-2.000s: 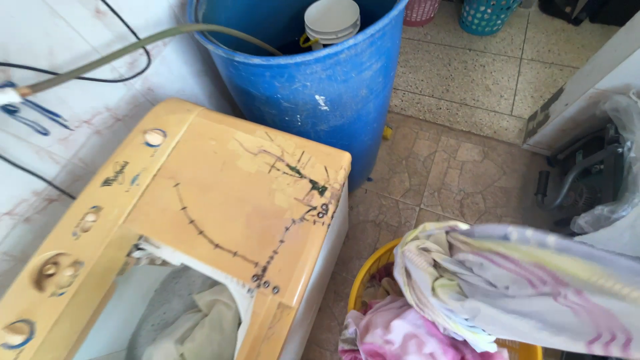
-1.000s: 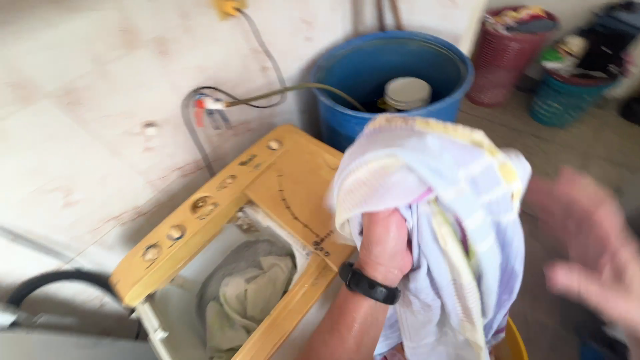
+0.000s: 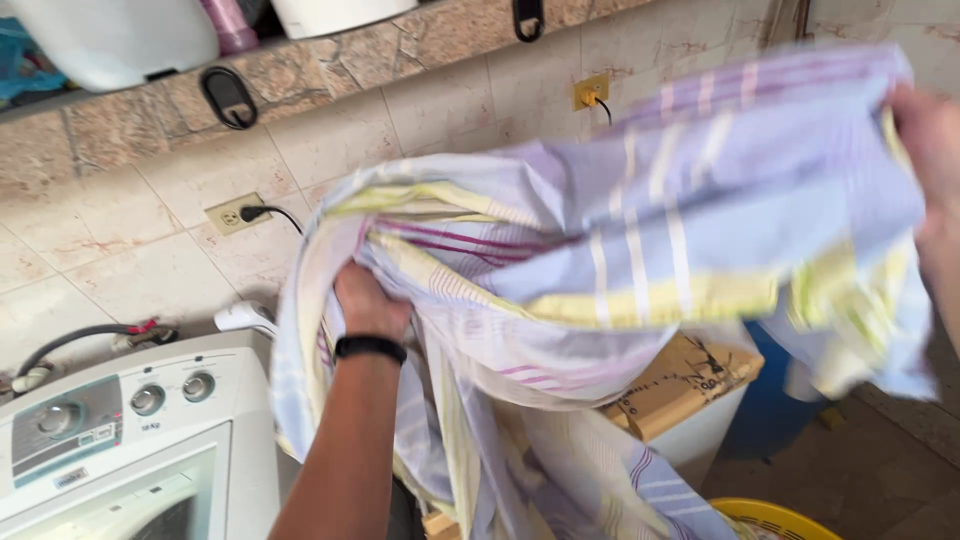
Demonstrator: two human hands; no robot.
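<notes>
A large striped cloth (image 3: 480, 322), lilac, yellow and white, is bunched and spread between my hands and hangs down in folds. My left hand (image 3: 371, 300), with a black band at the wrist, grips it from beneath near the middle; folds hide some of its fingers. At the right edge my right hand (image 3: 926, 150), blurred and partly out of view, holds the cloth's far end up. Below the cloth shows part of the yellow-topped washing machine (image 3: 675, 375). The rim of a yellow basket (image 3: 780, 514) is at the bottom right.
A white washing machine (image 3: 247, 420) with knobs stands at the lower left. Above it are wall outlets (image 3: 234, 214) with plugged cords and a stone-edged shelf (image 3: 300, 79) with black hooks and containers. A blue barrel (image 3: 765, 390) stands behind the yellow-topped machine.
The view has swung left and up to the wall and white washer. My right hand, apart from the cloth a second ago, now holds its end. The cloth, bunched then, is stretched out to the right.
</notes>
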